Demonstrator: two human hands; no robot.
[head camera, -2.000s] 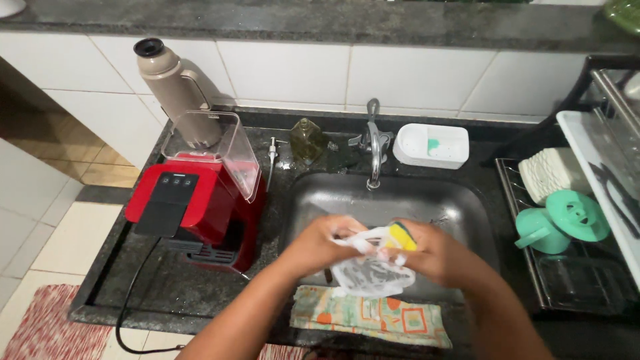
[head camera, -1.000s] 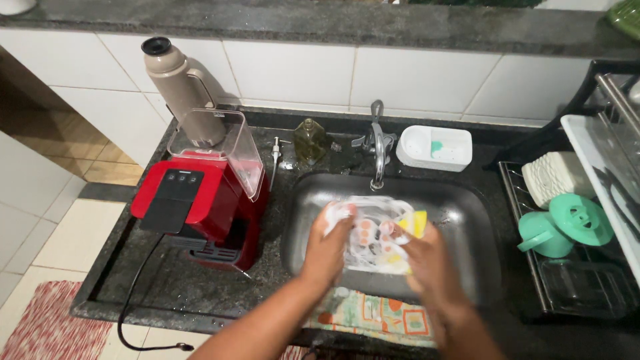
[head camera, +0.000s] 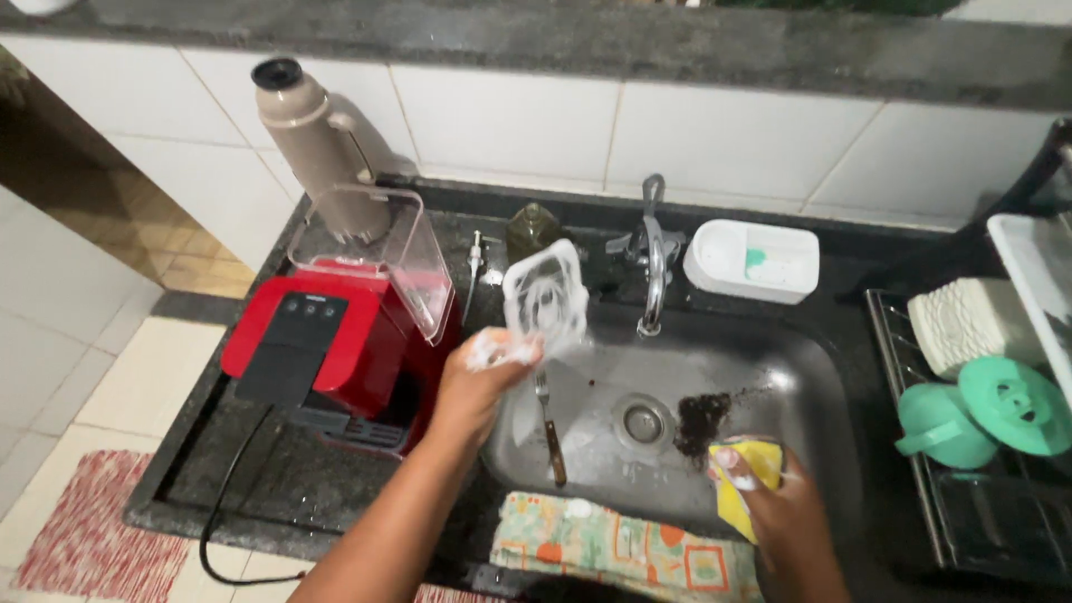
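Note:
My left hand (head camera: 486, 373), with suds on its fingers, grips a soapy clear plastic lid or tray (head camera: 548, 297) near the sink's back left corner. Over the right front of the steel sink (head camera: 603, 452), my right hand (head camera: 758, 481) holds a yellow sponge (head camera: 749, 486). A fork with a brown handle (head camera: 550, 431) lies at the left of the basin. Dark grounds (head camera: 703, 423) are spread right of the drain (head camera: 645, 423). The chrome faucet (head camera: 653, 276) stands behind the basin.
A red coffee machine (head camera: 335, 335) and a beige thermos (head camera: 314, 151) stand left. Behind the sink are a green bottle (head camera: 532, 230) and a white container (head camera: 754, 260). A patterned cloth (head camera: 620, 544) lies along the front edge. A dish rack (head camera: 904, 435) with green plastic items (head camera: 950, 423) is at right.
My hands have moved apart: the left, with the soapy plastic piece, toward the back left, and the right, with the sponge, to the right. The fork and dark grounds now show in the basin.

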